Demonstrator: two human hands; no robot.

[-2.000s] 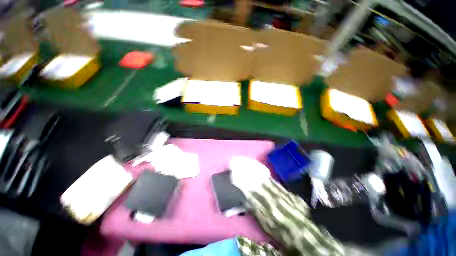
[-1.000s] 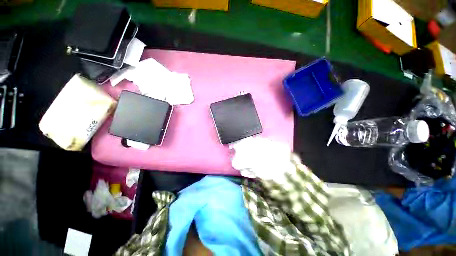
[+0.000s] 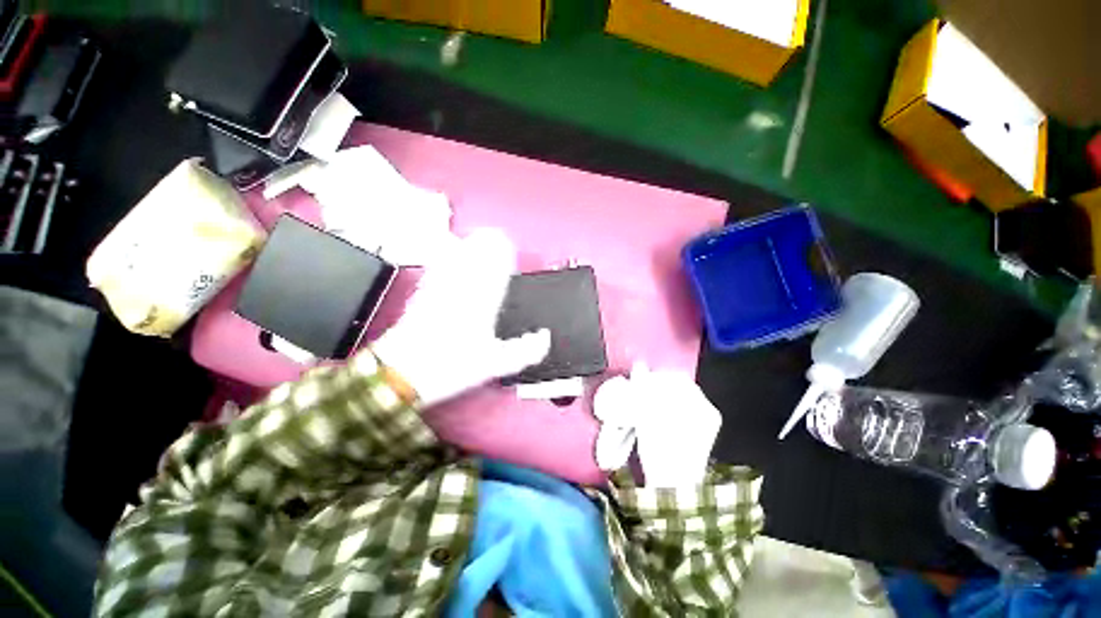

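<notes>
A square black device (image 3: 553, 316) lies face up on the pink foam pad (image 3: 610, 181), a white tab showing at its lower edge. My white-gloved left hand (image 3: 465, 320) is at its left side, thumb on its dark face, holding it; the other fingers point up the pad and hide its left edge. My white-gloved right hand (image 3: 662, 423) is just off its lower right corner, fingers bent; whether it holds something cannot be told. A second black device (image 3: 314, 287) lies left of my left hand, with a white tab below it. A loose white wipe (image 3: 377, 205) lies above it.
Stacked devices (image 3: 248, 73) stand upper left, a wipes pack (image 3: 175, 248) left. Right of the pad are a blue bin (image 3: 763, 280), a squeeze bottle (image 3: 869, 324), a lying clear bottle (image 3: 906, 425) and a plastic bag (image 3: 984, 513). Yellow cartons (image 3: 966, 115) stand on the green surface behind.
My left hand has come in from below onto the right-hand device. My right hand has moved off that device's lower edge, to the lower right. The view has shifted and turned slightly.
</notes>
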